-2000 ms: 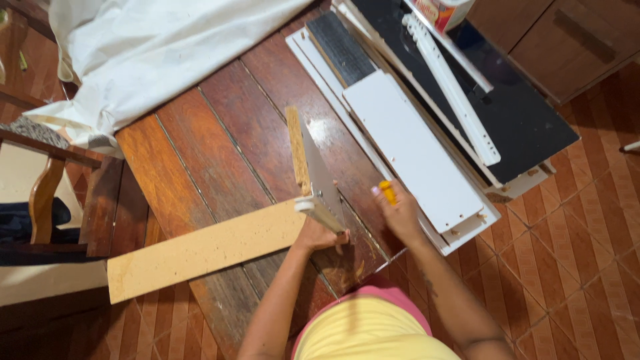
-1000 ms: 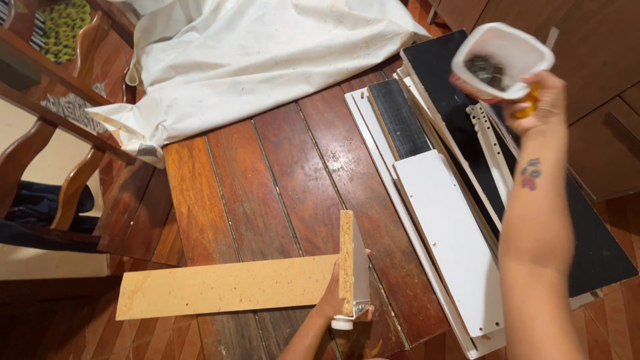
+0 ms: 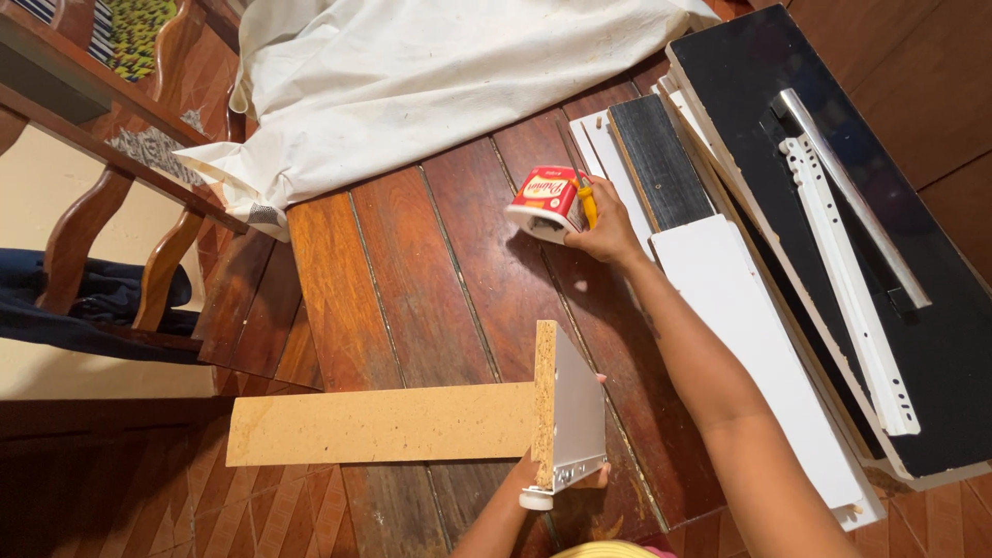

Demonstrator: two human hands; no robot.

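Note:
My right hand [image 3: 606,225] grips a red and white plastic tub [image 3: 547,203] together with a screwdriver with a yellow handle [image 3: 588,203], its shaft pointing away from me. The tub is tipped over the table, its opening toward me, with small dark pieces inside. Near the table's front edge my left hand [image 3: 601,474] is wrapped around a white-faced chipboard panel [image 3: 575,411], mostly hidden behind it. A metal drawer runner with a white roller [image 3: 536,500] runs along that panel's lower edge. A tan board [image 3: 384,425] meets the panel at about a right angle and reaches left.
On the wooden table [image 3: 465,310], a white cloth [image 3: 434,85] lies at the back. To the right are stacked white panels [image 3: 752,341], a black-faced board [image 3: 860,325], a white drawer runner [image 3: 849,287] and a metal handle bar [image 3: 852,198]. A wooden chair [image 3: 108,194] stands at left.
My right hand has brought the tub from above the black board, at the right, to over the middle of the table. Two seconds ago it held only the yellow screwdriver. My left hand stays on the panel.

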